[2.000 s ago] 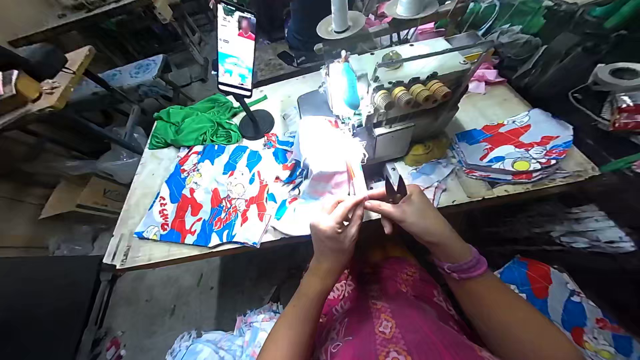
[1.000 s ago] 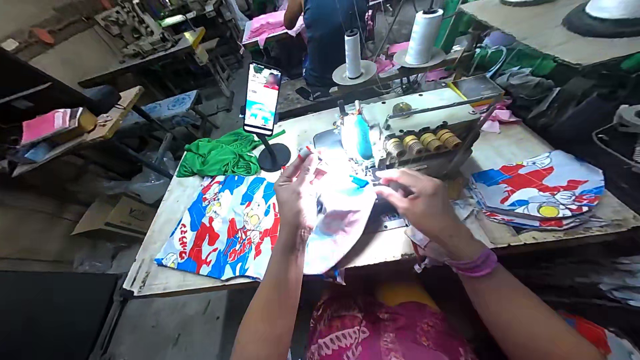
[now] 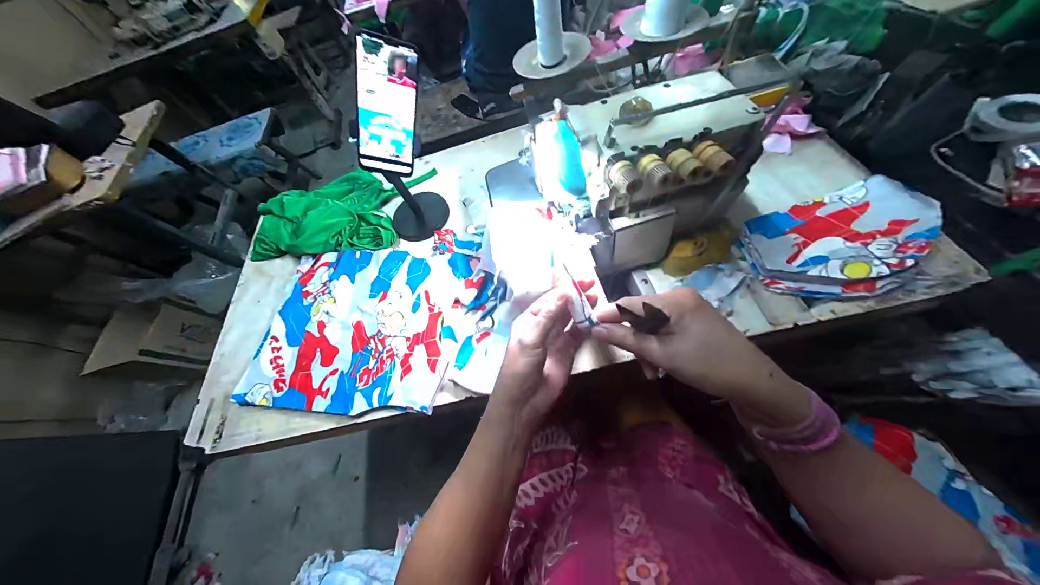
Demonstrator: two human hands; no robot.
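My left hand [image 3: 540,345] pinches the edge of a pale fabric piece [image 3: 520,268] at the front of the table. Close against it on the right, my right hand [image 3: 678,337] grips the same edge between thumb and finger; a small dark pointed tool [image 3: 643,317], perhaps thread snips, sticks out of that hand. The fabric runs back under the bright lamp of an overlock sewing machine [image 3: 674,154], whose glare hides the needle area. Left of my hands lies a printed red, blue and white fabric stack [image 3: 349,333].
A phone on a stand [image 3: 387,106] rises behind a green cloth [image 3: 325,215]. Another printed fabric stack [image 3: 845,236] lies right of the machine. Thread cones [image 3: 549,41] stand behind. The table's front edge [image 3: 301,435] runs just before my body.
Both hands have come together nearer the table's front edge, where they were apart beside the machine a second ago. The pale fabric is drawn toward me between them.
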